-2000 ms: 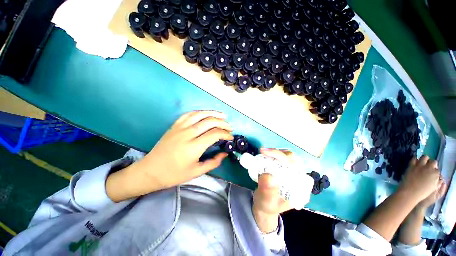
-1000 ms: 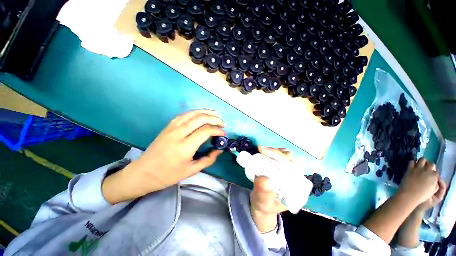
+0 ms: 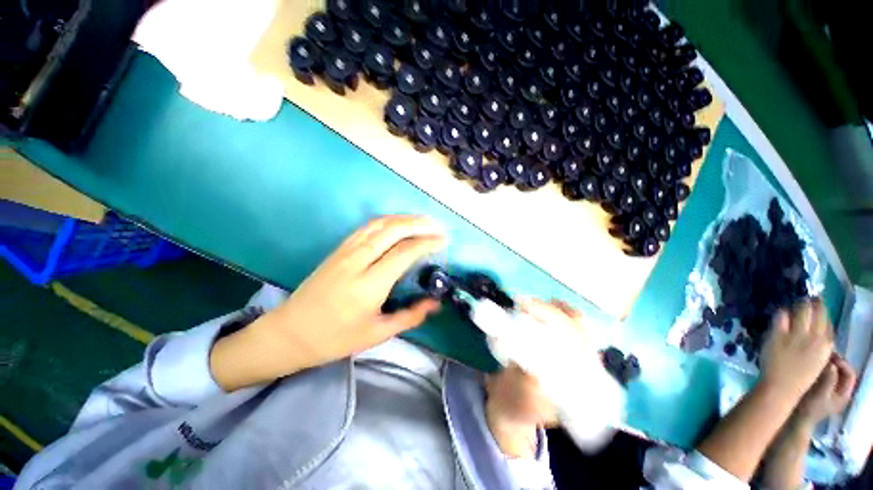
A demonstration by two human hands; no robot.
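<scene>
My left hand (image 3: 356, 292) is on the bench with thumb and fingers around a glossy round black part (image 3: 437, 280); whether the fingertips press on it is hard to tell. My right hand (image 3: 524, 378) holds a white squeeze bottle (image 3: 555, 368), tilted and a little blurred, its nozzle pointing left at the black parts. More dark parts (image 3: 485, 287) lie beside the nozzle, partly hidden by the bottle and fingers. A small pile of matte black pads (image 3: 620, 364) lies right of the bottle. Rows of glossy black parts (image 3: 517, 115) stand on the tan board (image 3: 584, 249).
A crumpled white cloth (image 3: 225, 67) lies at the upper left beside a black tray (image 3: 91, 86). A blue crate (image 3: 86, 251) is below the bench edge at left. Another person's hands (image 3: 799, 354) are at a clear bag heaped with matte black pads (image 3: 756, 263) at right.
The view has shifted, so the board and cloth sit further right. The single black part by my left fingers stands apart from the others. The bottle has swung lower and right at its base.
</scene>
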